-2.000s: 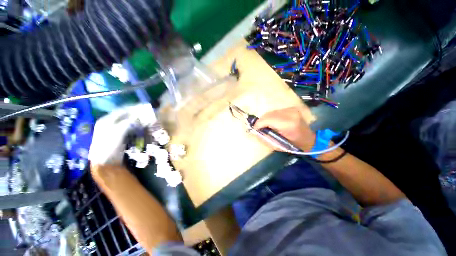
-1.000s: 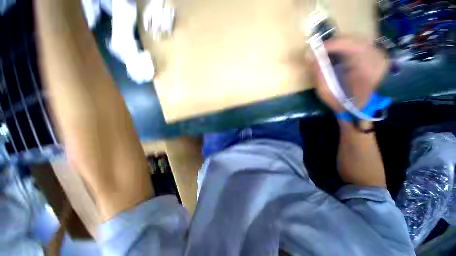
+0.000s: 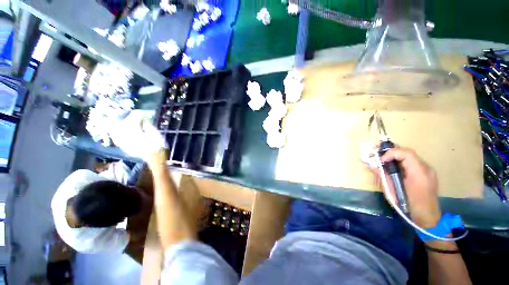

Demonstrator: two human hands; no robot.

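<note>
My right hand [image 3: 416, 183], bare with a blue wrist strap [image 3: 446, 226], holds a dark pen-like soldering iron [image 3: 395, 181], its slim metal tip pointing away over the tan work board [image 3: 329, 150]. A thin white cable loops from it past the wrist. My left hand [image 3: 137, 133], in a white glove, is stretched out to the far left, beyond the divided black tray [image 3: 192, 133], at a pile of white housings [image 3: 109, 83]. Its fingers blend with the white pile, so I cannot tell whether it grips one.
A clear fume hood [image 3: 402, 55] hangs over the board's back. White housings [image 3: 274, 119] lie between tray and board. Wired components [image 3: 497, 111] are piled at the right. An open carton [image 3: 259, 222] sits below the bench edge. Another person [image 3: 95, 209] is at the lower left.
My left arm has swung left, from beside the board to beyond the tray. The view has shifted left, bringing the tray and another person into sight. The iron stays in my right hand.
</note>
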